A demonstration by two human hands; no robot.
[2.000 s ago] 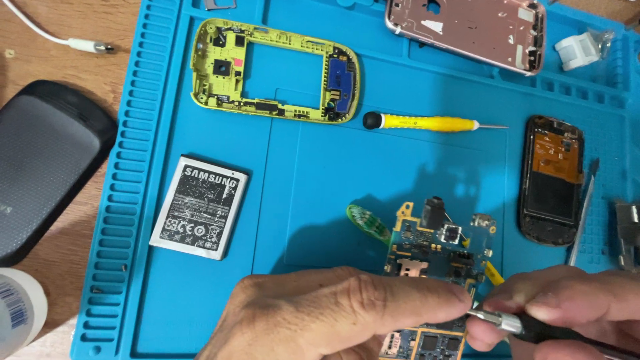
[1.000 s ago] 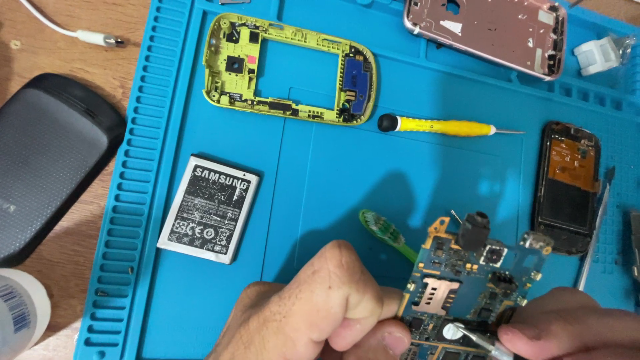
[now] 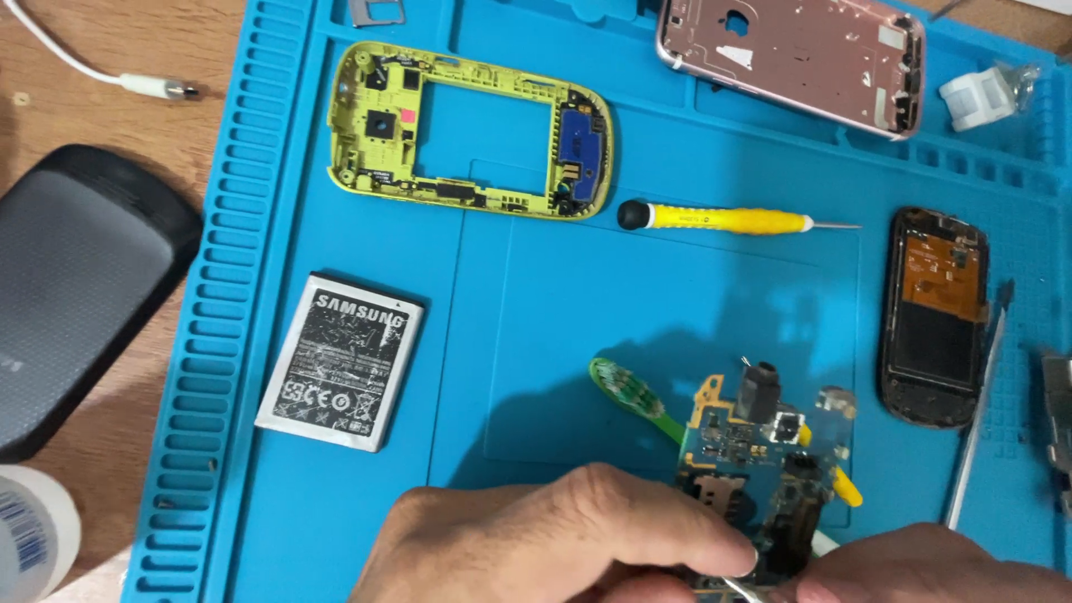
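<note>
At the lower right, my left hand (image 3: 578, 536) holds a phone's circuit board (image 3: 729, 444) by its lower part, fingertips over the board. My right hand (image 3: 921, 565) is closed around a thin metal-tipped tool (image 3: 741, 590), its tip at the board beside my left fingertips; most of the tool is hidden. Behind the board lie a green toothbrush (image 3: 632, 392) and a yellow-handled tool (image 3: 847, 487), partly covered. Farther up on the blue mat are a yellow screwdriver (image 3: 729, 219) and a yellow-green phone mid-frame (image 3: 486, 189). A Samsung phone battery (image 3: 342, 364) lies to the left.
A phone display assembly (image 3: 936, 318) and a metal pry tool (image 3: 976, 427) lie at the right. The pink phone housing (image 3: 796, 63) and a white plastic piece (image 3: 976, 99) are at the top right. A dark back cover (image 3: 84, 285), white cable (image 3: 126, 82) and white container (image 3: 33, 528) stand left.
My left hand's fingers have extended over the lower part of the board, where they were curled at its left edge. The tool tip has moved lower on the board.
</note>
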